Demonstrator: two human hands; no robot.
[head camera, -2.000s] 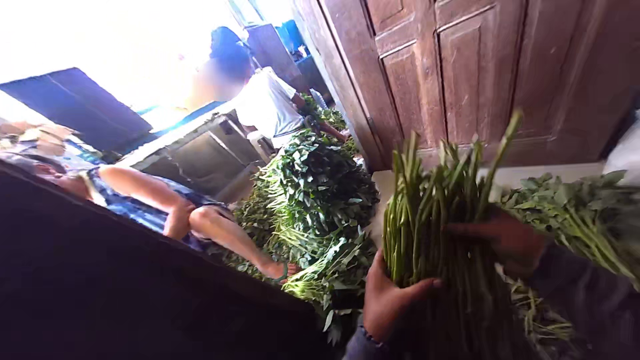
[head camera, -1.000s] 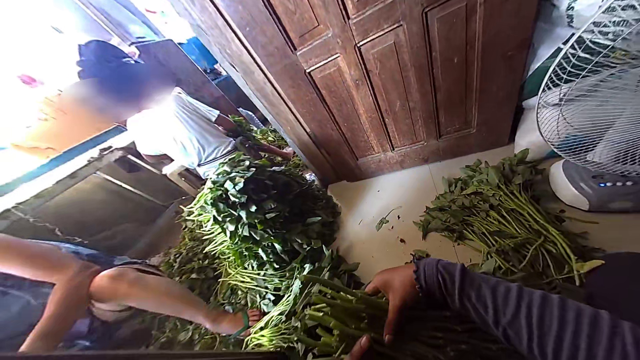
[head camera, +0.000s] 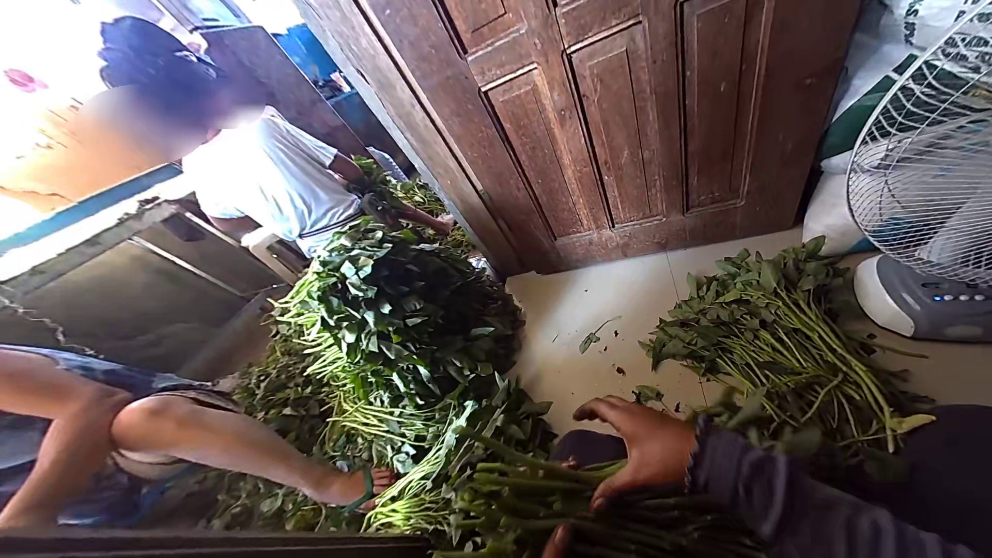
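At the bottom centre, a bundle of leafy green stems (head camera: 511, 496) lies sideways, its cut ends to the left. My right hand (head camera: 647, 446), in a dark striped sleeve, is over the bundle with its fingers spread and its thumb against the stems. Of my left hand (head camera: 556, 541), just a fingertip shows at the bottom edge, beside the stems; the rest is out of view. A loose heap of the same greens (head camera: 775, 333) lies on the tiled floor to the right. A large pile of leafy bundles (head camera: 403, 310) stands left of centre.
A grey and white electric fan (head camera: 922, 298) stands at the right, by white sacks (head camera: 833, 205). Behind the floor is a brown panelled wooden door (head camera: 620, 124). A person in a white shirt (head camera: 271, 178) is beyond the pile; another person's bare leg (head camera: 232, 457) reaches it from the left.
The bundle was upright between my hands two seconds ago and now lies sideways and low. The fingers of my right hand have spread. The view has swung to the right.
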